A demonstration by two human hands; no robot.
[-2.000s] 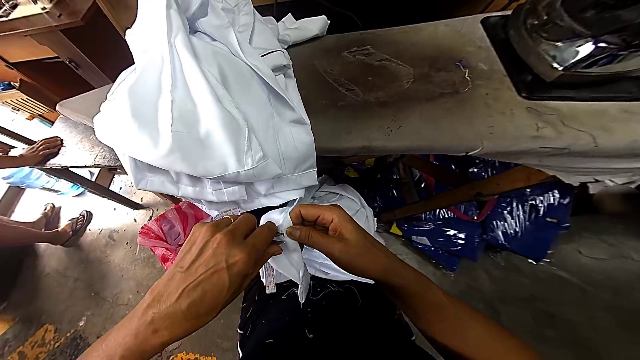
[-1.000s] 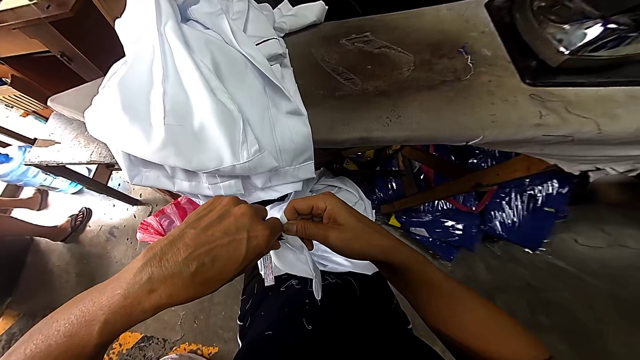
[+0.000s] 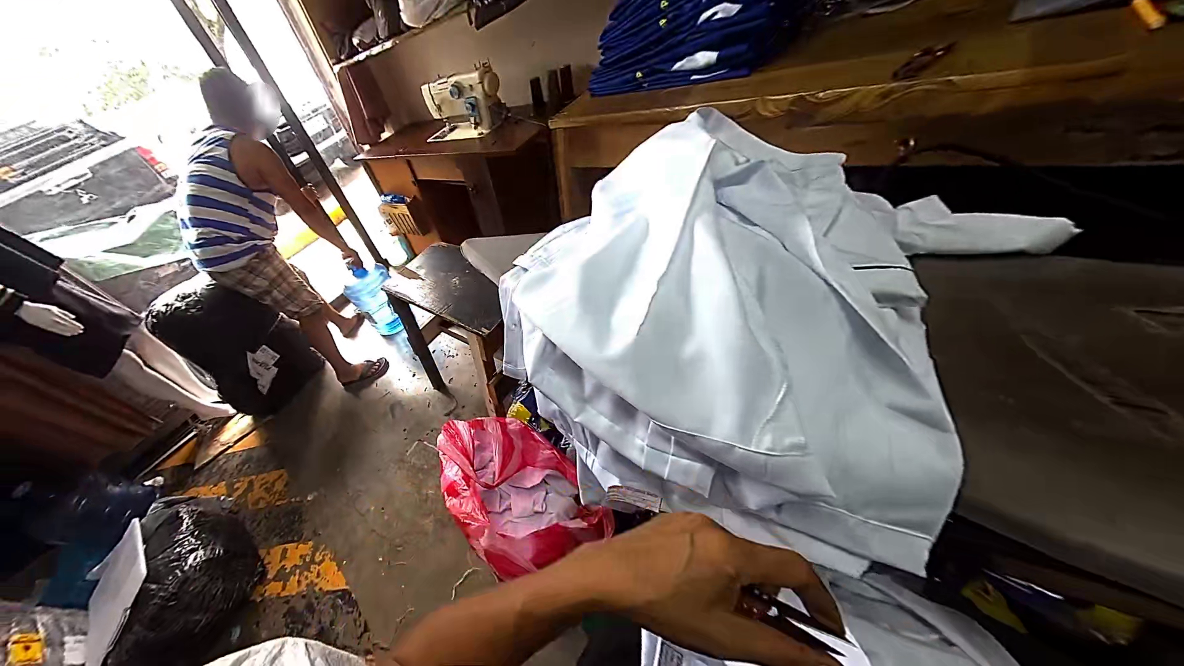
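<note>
My left hand (image 3: 712, 583) reaches in from the lower edge, closed around small metal snips (image 3: 786, 615), whose blades point down to the right. Part of the tool is hidden by the fingers. Beneath the hand lies white cloth (image 3: 906, 615) with a printed tag. A heap of white garments (image 3: 721, 305) is draped over the padded grey board just beyond the hand, one sleeve stretched to the right. My right hand is out of the view.
Left of the garments, a red plastic bag (image 3: 518, 499) holds white cloth pieces on the floor. Behind it stands a low bench (image 3: 453, 287). A person (image 3: 231, 203) sits farther left with a blue water jug (image 3: 372, 301). A sewing machine (image 3: 467, 102) stands on a table.
The view has swung up and left. Earlier both hands were together at the white cloth; now only my left hand shows, with snips in it.
</note>
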